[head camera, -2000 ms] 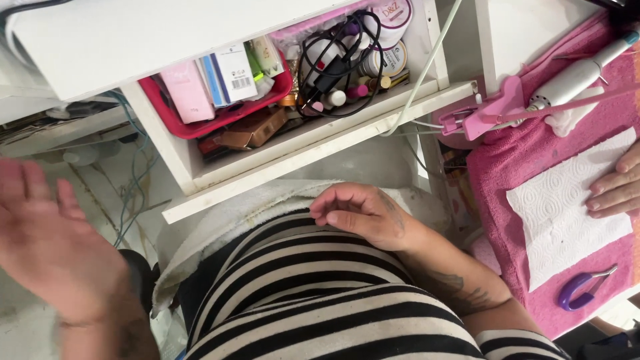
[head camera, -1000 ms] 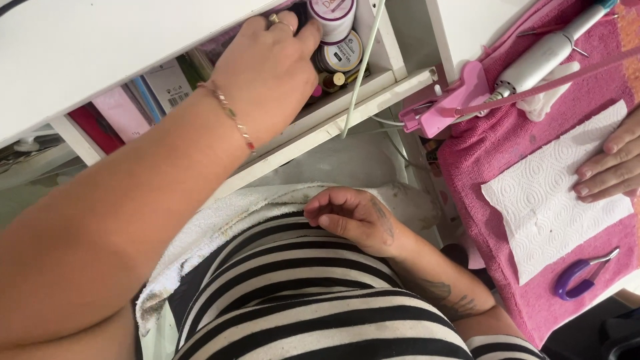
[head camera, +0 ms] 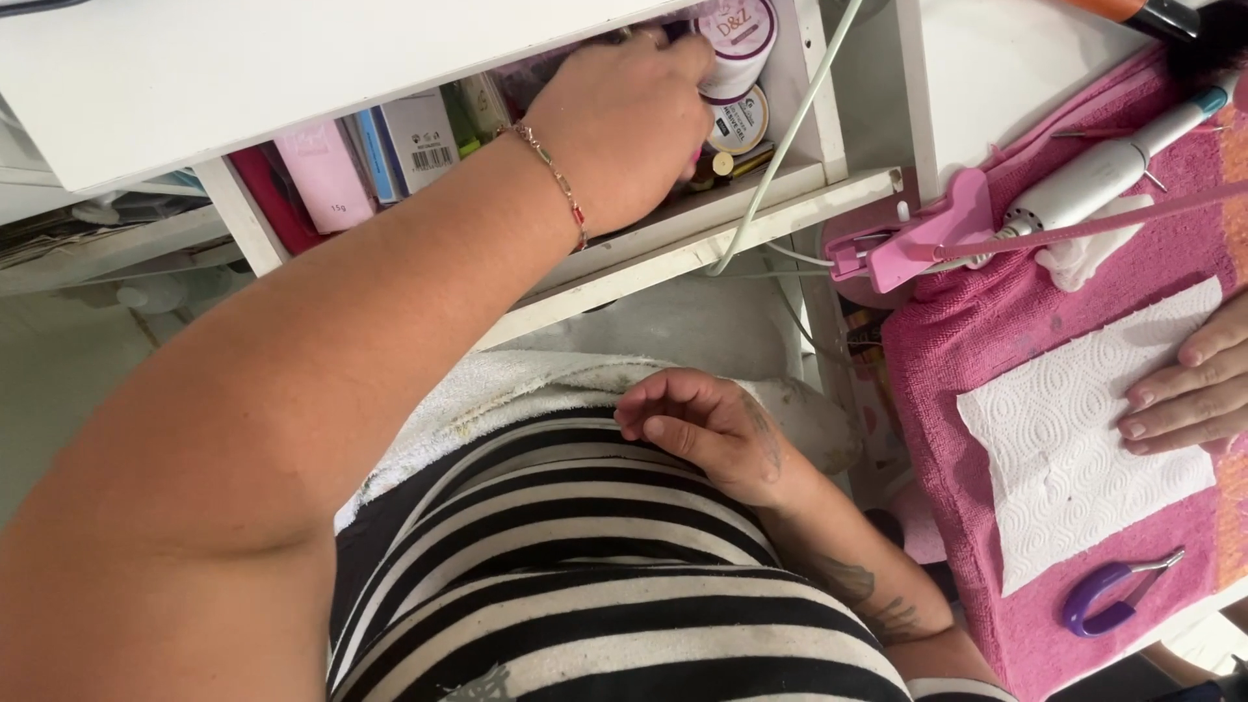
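My left hand (head camera: 624,127), a bracelet at its wrist, reaches into a white drawer (head camera: 643,288). Its fingertips are hidden among the contents, so a hold cannot be told. Close to the fingers stand a white jar with a purple-rimmed lid (head camera: 736,49), a smaller round gel jar (head camera: 738,122) and a small gold-capped bottle (head camera: 721,166). Left of the wrist are a pink box (head camera: 327,180), a white-and-navy box (head camera: 419,136) and a red tray (head camera: 276,200). Loosely curled and holding nothing, my right hand (head camera: 707,429) rests at my lap over a striped shirt (head camera: 585,585).
On a pink towel (head camera: 936,409) at right lie a paper towel (head camera: 1082,439), purple-handled nippers (head camera: 1102,595) and a white electric nail drill (head camera: 1082,185) by a pink holder (head camera: 936,234). Another person's hand (head camera: 1189,390) rests on the paper. A pale cable (head camera: 795,136) crosses the drawer.
My left hand was raised at the left two seconds ago and has moved into the drawer, where a black cable lay in view. My right hand has stayed at my lap.
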